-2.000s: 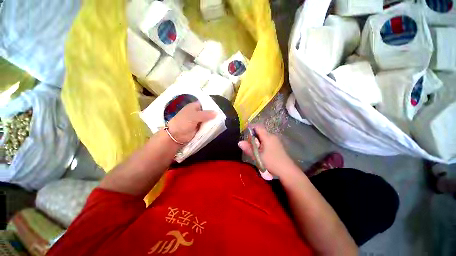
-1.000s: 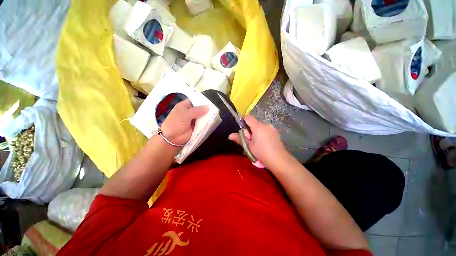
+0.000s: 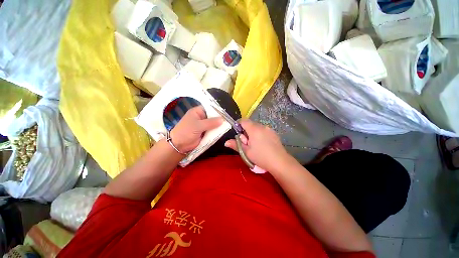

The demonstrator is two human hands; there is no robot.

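Observation:
A white square piece [image 3: 163, 95] lies tilted over my lap, with a round blue-and-red emblem [image 3: 176, 112] on its face. My left hand [image 3: 190, 131] grips its near right part, thumb on top and covering part of the emblem. My right hand [image 3: 259, 144] holds scissors [image 3: 232, 122] by the greyish handle with a pink end. The blades point up and left, at the right edge of the white piece. Whether they touch it I cannot tell.
An open yellow sack [image 3: 90, 90] of white blocks [image 3: 132, 54] stands in front. A large white sack [image 3: 347, 103] of similar blocks is at the right. Pale clippings [image 3: 279, 112] lie on the grey floor between. A small sack of beige lumps [image 3: 26, 151] is at the left. A person's foot [image 3: 448, 151] shows far right.
My right hand has brought the scissors from beside the lap, pointing up, to the white piece's right edge. My left hand still holds the piece, which has shifted slightly. The view has moved a little.

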